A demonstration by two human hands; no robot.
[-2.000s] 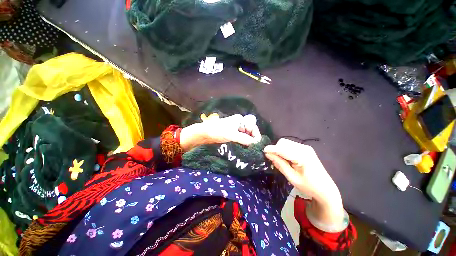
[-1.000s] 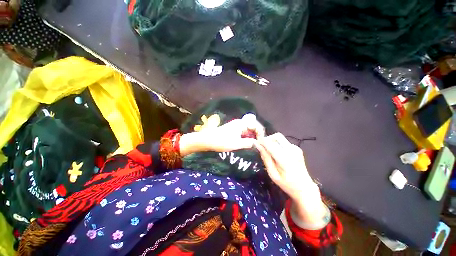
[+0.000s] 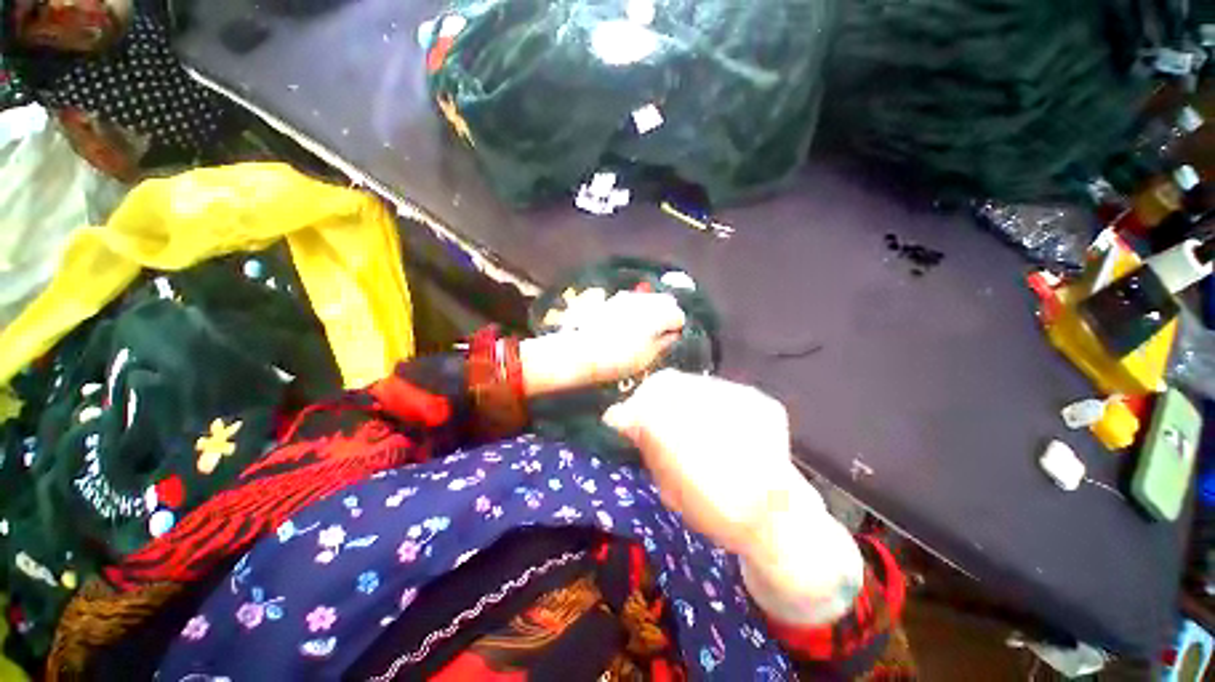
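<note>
A dark green plush piece (image 3: 693,340) lies at the table's near edge in front of me, largely covered by my hands. A yellow-orange appliqué and a red and white patch show along its far side. My left hand (image 3: 606,342) is closed on the plush from the left. My right hand (image 3: 706,446) is at the piece's near right side, fingertips together and pointing left; what they pinch is too blurred to tell. No needle can be made out. A thin dark thread (image 3: 800,353) lies on the table right of the piece.
Green plush heaps (image 3: 640,120) lie at the back. White labels (image 3: 601,195), snips (image 3: 696,219) and small black pieces (image 3: 913,252) are on the dark table (image 3: 919,400). A green case (image 3: 1167,456) and white object (image 3: 1062,464) are right. A yellow sack (image 3: 353,280) holding green pieces is left.
My right hand has moved left and nearer to me, over the plush piece, covering most of its white lettering. The view has shifted slightly, so the heaps and sack appear further right.
</note>
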